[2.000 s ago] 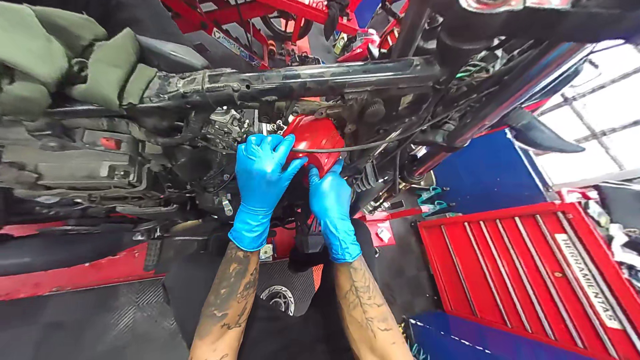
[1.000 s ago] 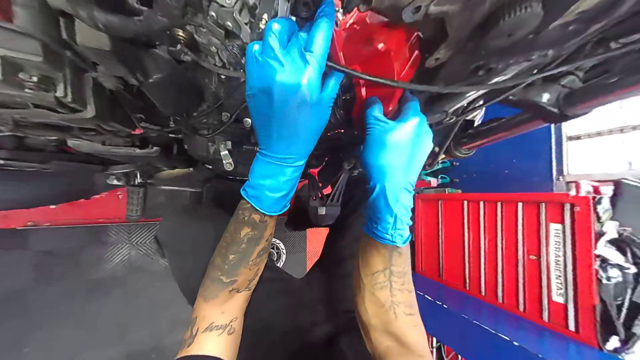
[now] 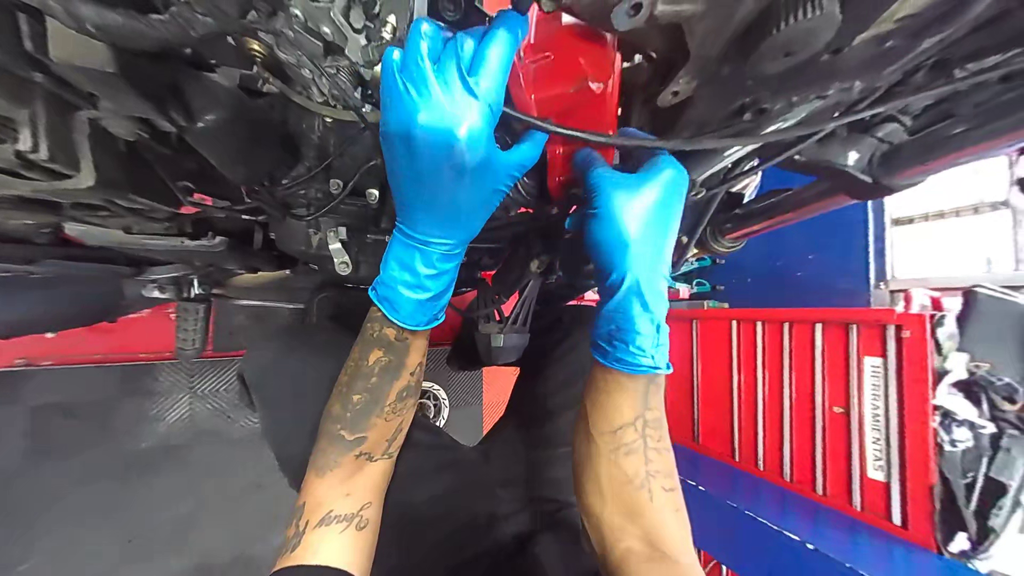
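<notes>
A glossy red part (image 3: 570, 72), which looks like a cover or small tank, sits among the dark frame and engine parts of a motorcycle at the top centre. My left hand (image 3: 448, 136), in a blue glove, reaches up at its left side, with the index finger near the part's upper edge and the thumb toward its middle. At the part's lower right is my right hand (image 3: 636, 200), also gloved, its thumb and curled fingers against the lower end; the fingertips are partly hidden. A black cable (image 3: 576, 137) runs across the red part and over the right fingers.
The motorcycle's dark engine area (image 3: 320, 168) fills the upper left, and a black tube (image 3: 904, 168) slants at the right. A red tool chest (image 3: 788, 400) stands at lower right above a blue surface (image 3: 768, 512). A footpeg (image 3: 192, 320) juts down at left.
The view has come much closer to the motorcycle since the earliest frame. Both hands stay at the red part, and the right hand's fingers now lie by the cable.
</notes>
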